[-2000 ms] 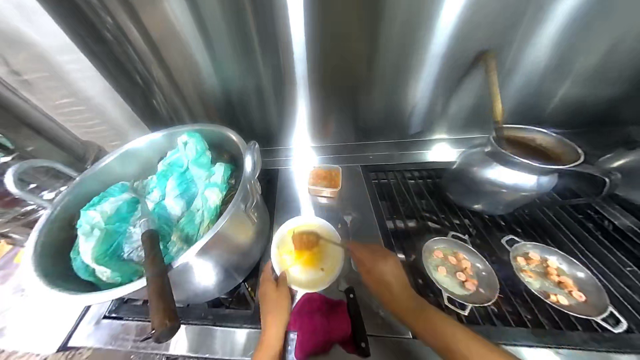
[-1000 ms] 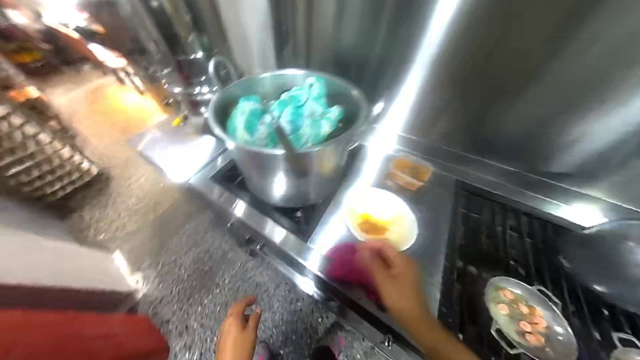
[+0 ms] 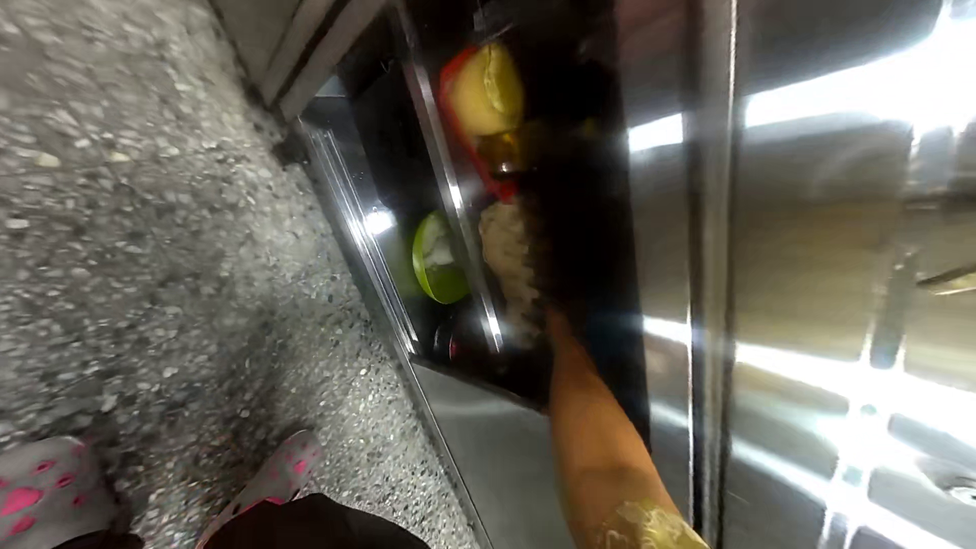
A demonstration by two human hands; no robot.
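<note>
My right forearm reaches from the bottom right into a dark opening under a steel counter. My right hand [image 3: 555, 316] is dim and blurred there, beside a pale brown lumpy thing [image 3: 509, 252]; its fingers and any hold are hidden. Farther in lies a rounded yellow thing [image 3: 485, 90] with a red edge, an amber glassy thing [image 3: 499, 152] touching its lower end. A lime-green bowl [image 3: 440, 259] with something white in it sits nearer the opening's edge. Something yellowish and crinkled [image 3: 652, 526] is by my elbow. My left hand is out of view.
A metal rail [image 3: 451, 187] crosses the opening. Steel panels with bright reflections [image 3: 823, 290] stand on the right, and a flat steel panel [image 3: 488, 450] lies below the opening. Speckled floor [image 3: 191, 252] spreads on the left, with my feet in pink-spotted clogs [image 3: 42, 488].
The view has swung from the stove to the floor and the low opening. My right hand has left the white bowl and the purple cloth and is now inside the opening.
</note>
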